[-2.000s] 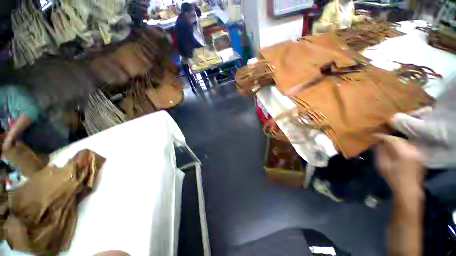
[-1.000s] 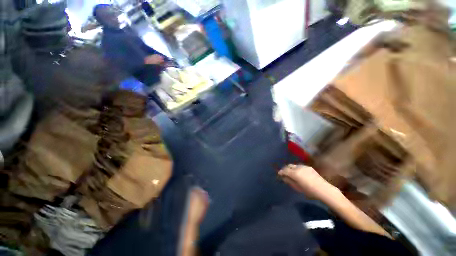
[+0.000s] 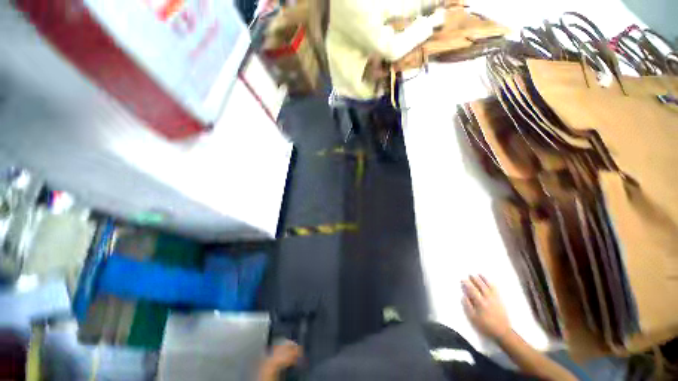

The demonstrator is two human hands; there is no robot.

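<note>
Brown tote bags lie stacked and overlapping on the white-covered table at the right, their handles looping at the far side. My right hand is at the table's near left edge, left of the bags, with fingers spread and nothing in it. My left hand is low at the bottom of the picture, small, blurred and partly cut off. Its fingers cannot be made out.
A person in pale yellow clothing stands ahead beside the table. A dark floor aisle with yellow markings runs between the table and a white block-like surface at the left. Blue crates are at the lower left.
The view has swung to another part of the aisle beside the bag table. My right hand has gone from over the floor to the table's edge. My left hand is lower in the picture.
</note>
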